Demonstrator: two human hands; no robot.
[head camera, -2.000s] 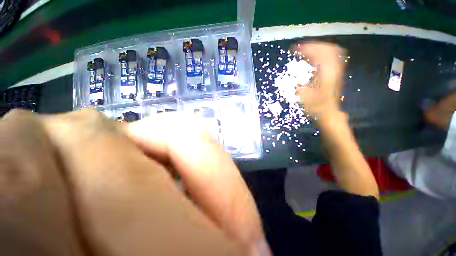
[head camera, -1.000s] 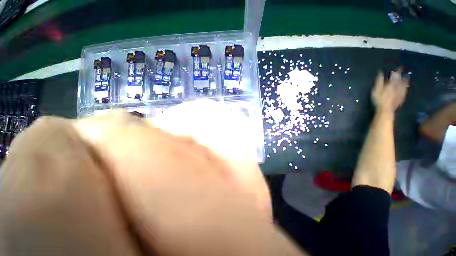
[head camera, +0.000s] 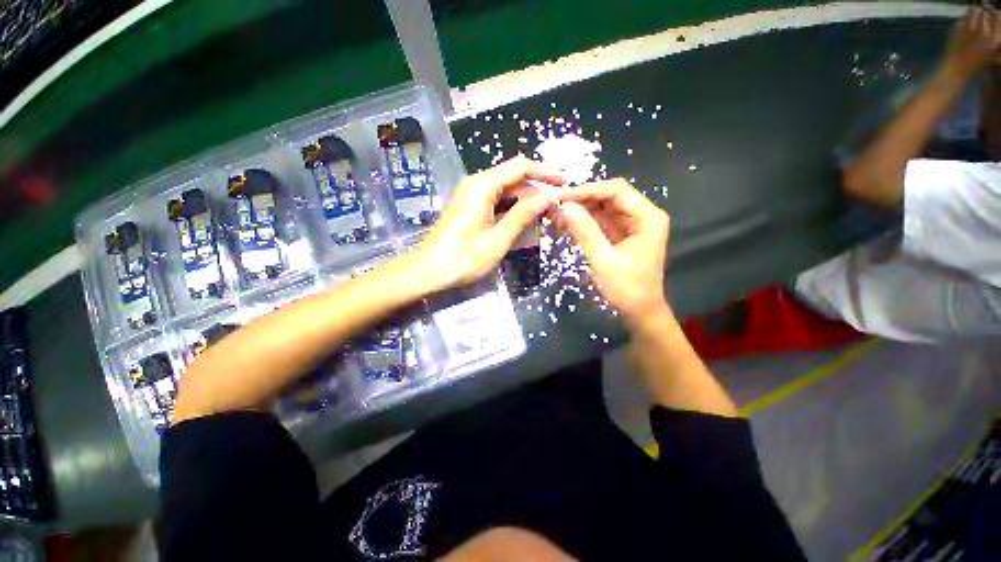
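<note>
My left hand (head camera: 474, 227) holds a phone board module (head camera: 523, 267). The module's dark end shows below the fingers and the rest is mostly hidden. My right hand (head camera: 628, 244) has thumb and fingers bent together, its tips meeting the left fingertips. Whether it pinches a small part is too small to tell. Small pale parts (head camera: 568, 157) lie heaped and scattered under and around both hands. The clear blister tray (head camera: 294, 311) lies at left, with modules (head camera: 335, 189) in its back row and some in the front row, partly covered by my left forearm.
A green conveyor belt (head camera: 615, 35) with white edging runs behind the bench (head camera: 757, 143). A grey upright (head camera: 417, 44) stands behind the tray. Black component trays (head camera: 17, 406) are at far left. Another person's arm (head camera: 906, 137) and white sleeve are at right, near a red stool (head camera: 757, 324).
My right hand reached to the single module on the right, then came back to my left hand. That module is gone from its spot. My left hand moved from close before the camera to the pale parts.
</note>
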